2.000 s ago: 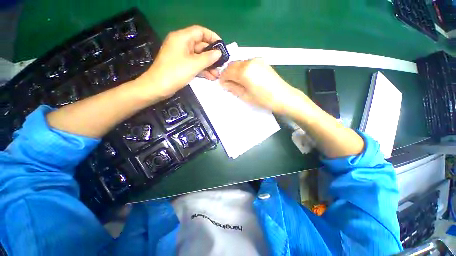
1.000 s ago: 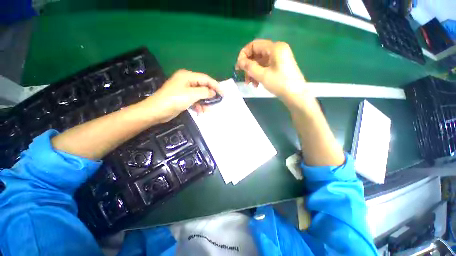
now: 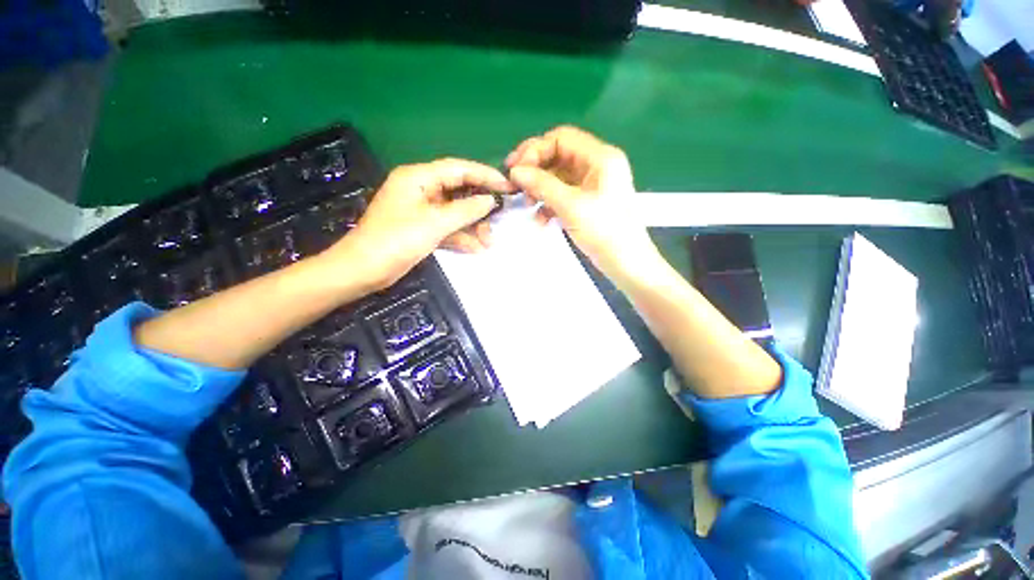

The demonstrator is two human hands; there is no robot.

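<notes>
My left hand (image 3: 417,218) pinches a small black housing (image 3: 497,203) over the top end of the white sheets; only its dark edge shows between the fingers. My right hand (image 3: 581,185) is beside it, thumb and forefinger closed together at the housing; whether something tiny is between these fingertips cannot be seen. The white sheets (image 3: 550,323) lie slightly fanned on the bench below both hands. The black blister tray (image 3: 369,425) with square pockets lies at the left, partly under my left forearm.
A black flat rectangle, perhaps a phone (image 3: 730,275), lies right of my right forearm. A thick white stack (image 3: 871,329) stands further right, with black ribbed trays (image 3: 1000,272) at the far right edge. Another person's hand (image 3: 943,14) shows at the top right.
My right hand was raised away from the housing a second ago and has come back down to my left hand. The black rectangle shows again beside my right forearm.
</notes>
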